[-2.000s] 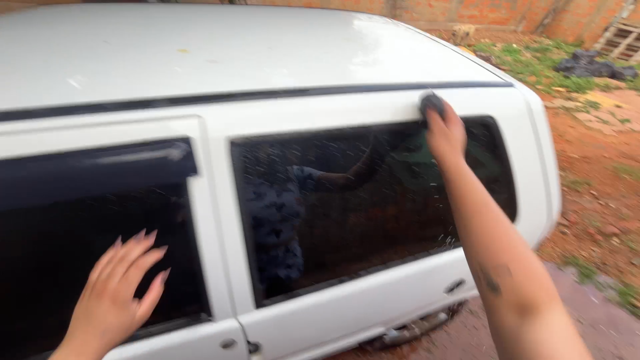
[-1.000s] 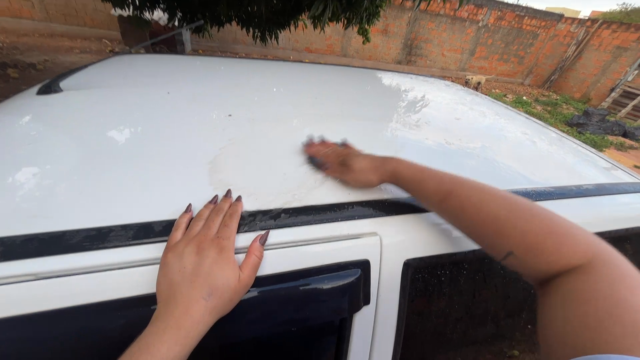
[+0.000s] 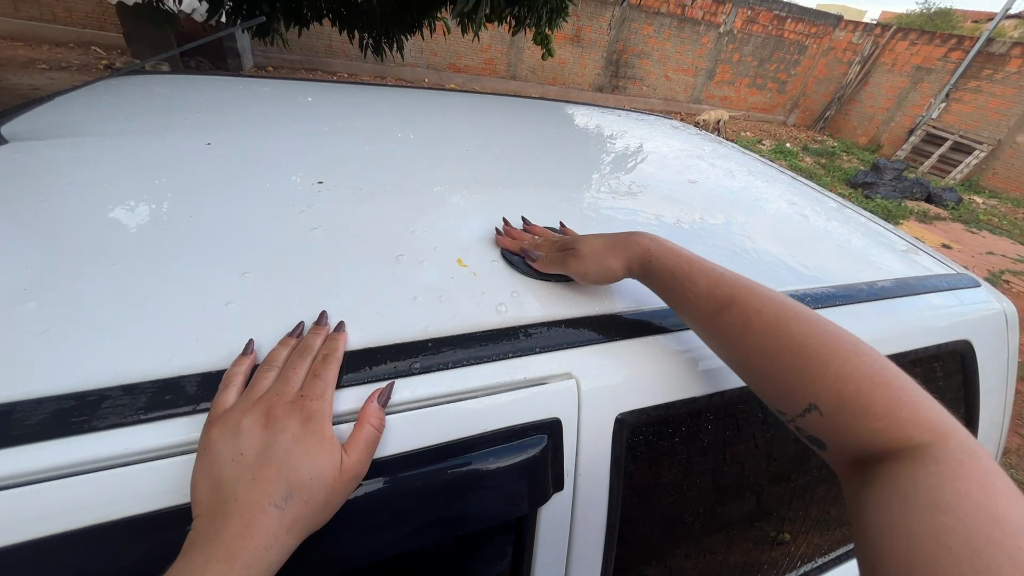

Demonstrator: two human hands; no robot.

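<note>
My right hand [image 3: 572, 252] lies palm down on a dark round pad [image 3: 534, 266], pressing it against the wet white car roof [image 3: 360, 224]; the palm hides part of the pad. To the left, my left hand [image 3: 280, 424] rests with fingers spread over the black roof trim strip [image 3: 480, 344], its fingertips touching the edge of the roof, and it holds nothing. Water drops and a small yellow fleck [image 3: 462, 262] show on the roof between the two hands.
Below the trim are a door window with a dark visor [image 3: 480, 472] and a dark rear side window [image 3: 720, 472]. Behind the car stand a brick wall [image 3: 656, 56], tree foliage [image 3: 392, 20], a dog [image 3: 712, 120], black bags [image 3: 904, 182] and a wooden pallet [image 3: 952, 152].
My right hand has gone from above the rear side window onto the roof. My left hand, raised before the door window at first, now rests on the roof edge. The view has shifted over the roof.
</note>
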